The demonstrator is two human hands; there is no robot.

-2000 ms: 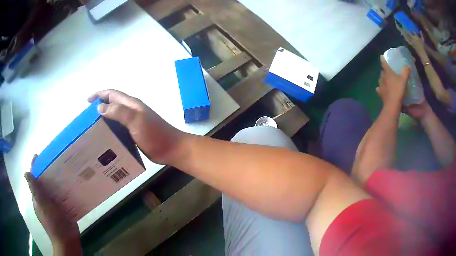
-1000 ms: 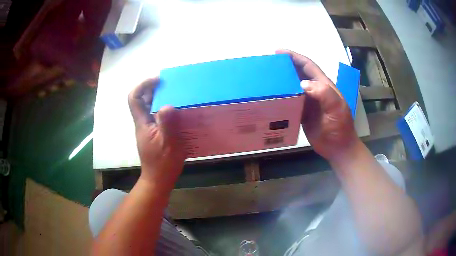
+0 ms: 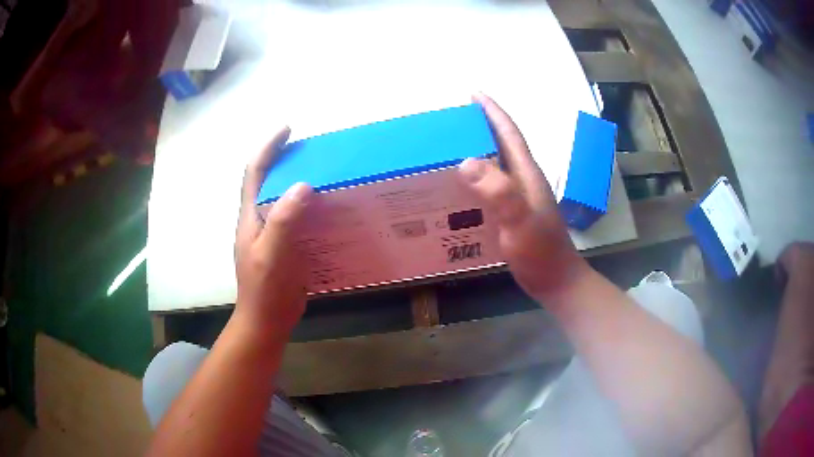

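A closed retail box (image 3: 393, 223) is held in front of me above the near edge of the white table. Its solid blue narrow side faces up and its pinkish printed back panel faces me, with a small dark picture and a barcode near the right end. My left hand (image 3: 275, 241) grips the left end, thumb on the panel's upper edge. My right hand (image 3: 527, 214) grips the right end, thumb at the upper edge, fingers behind. A second closed box (image 3: 590, 170) stands at the table's right edge, blue side showing.
An open box (image 3: 197, 54) stands at the far left of the white table (image 3: 205, 277). A neighbour's box (image 3: 727, 228) is at the right by the wooden pallet (image 3: 366, 361). A person's arm (image 3: 790, 330) shows at the right edge. Brown cardboard (image 3: 85, 397) lies on the green floor.
Since two seconds ago the view has swung left, bringing the held box to the centre. Since one second ago the box has tilted slightly, showing more of its printed panel. Both hands still hold it.
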